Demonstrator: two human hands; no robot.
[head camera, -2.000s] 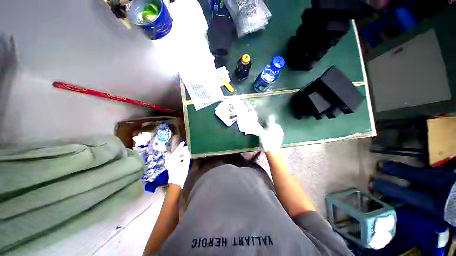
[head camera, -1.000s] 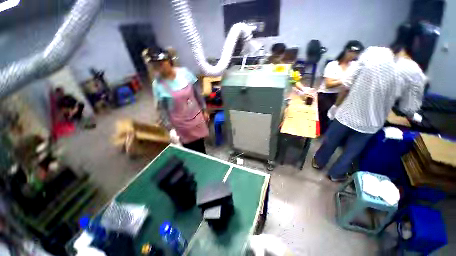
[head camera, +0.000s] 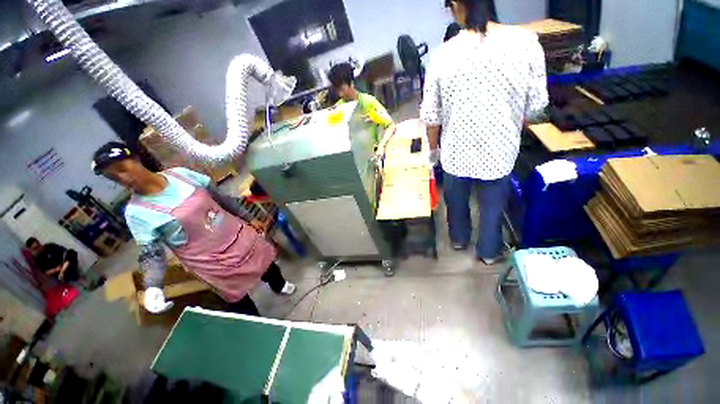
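Observation:
The green-topped bench (head camera: 225, 347), with its pale dividing strip, is cut off by the bottom edge. Dark parts (head camera: 189, 390) show at its lower left, too cropped to count. A blurred white shape (head camera: 328, 388) lies over the bench's near right corner; it may be my gloved right hand or a cloth, and I cannot tell what it holds. My left hand is out of the picture.
A coworker in a pink apron (head camera: 217, 248) stands behind the bench. A grey-green machine cabinet (head camera: 316, 185) stands beyond. Another person (head camera: 485, 102) faces away. A pale blue-green stool (head camera: 545, 296), a blue stool (head camera: 657, 327) and stacked brown boards (head camera: 663, 189) are at right.
The view has swung up and right from the bench to the room. The bottles and most black parts have left the picture. The aproned coworker's body now leans left in view.

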